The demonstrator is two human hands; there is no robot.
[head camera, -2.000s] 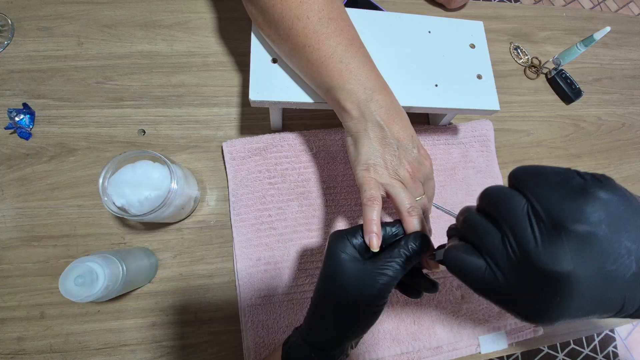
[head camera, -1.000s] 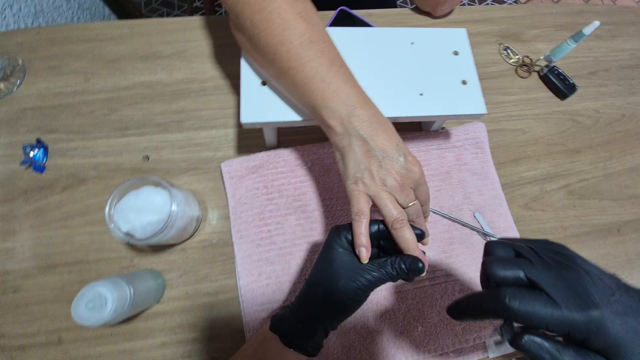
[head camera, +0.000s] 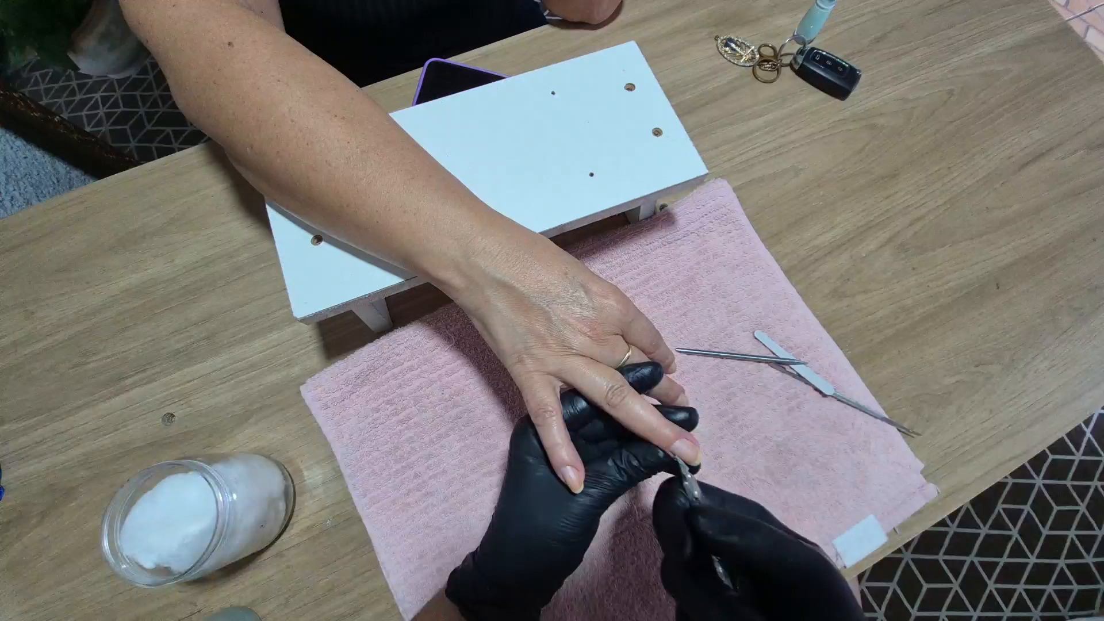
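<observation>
In a black glove, my left hand supports the fingers of another person's hand from below and grips one fingertip. That hand wears a ring and lies palm down over a pink towel. My right hand, also black-gloved, is closed on a small metal cuticle nipper, whose tip is at the nail of the held finger; most of the tool is hidden in my glove. Right of the hands, metal manicure tools and a white-headed tool lie crossed on the towel.
A white wooden armrest stands beyond the towel, under the person's forearm, with a phone behind it. A glass jar of cotton stands at left. Car keys and a small tube lie at the back right.
My right hand has come from the towel's right side to the held fingertip. The metal tool near the other person's fingers now lies on the towel. The view has moved closer and tilted.
</observation>
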